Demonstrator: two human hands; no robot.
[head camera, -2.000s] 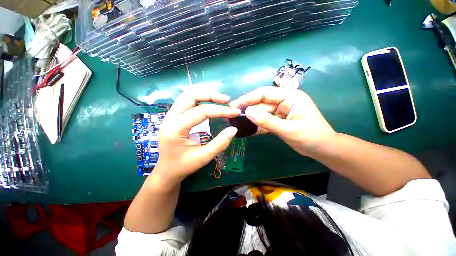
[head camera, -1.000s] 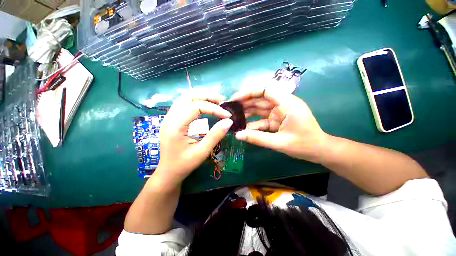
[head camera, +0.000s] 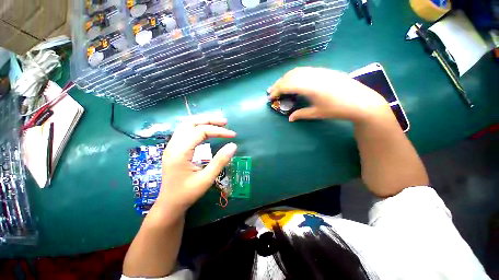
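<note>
My right hand (head camera: 323, 95) is over the mat right of centre, its fingers around a small module (head camera: 284, 104) with a silvery round piece and dark and orange parts. The fingers partly hide the module, and whether it is lifted off the mat is unclear. My left hand (head camera: 191, 164) is open and empty, thumb and fingers apart, above the blue circuit board (head camera: 145, 178) and partly covering it. The green circuit board (head camera: 241, 176) lies just right of my left hand, with thin wires beside it. The dark housing is not clearly visible.
Stacked clear blister trays (head camera: 219, 60) stand at the back. A smartphone (head camera: 404, 117) lies partly under my right forearm. A notebook (head camera: 63, 126) with a pen and another tray (head camera: 13, 202) are at left. Calipers (head camera: 451, 74) and a yellow tape roll (head camera: 430, 8) are at far right. A black cable (head camera: 117, 128) curves behind the blue board.
My right hand has moved away from my left, back and right, to the module on the mat. My left hand has let go of the dark housing. The view has shifted.
</note>
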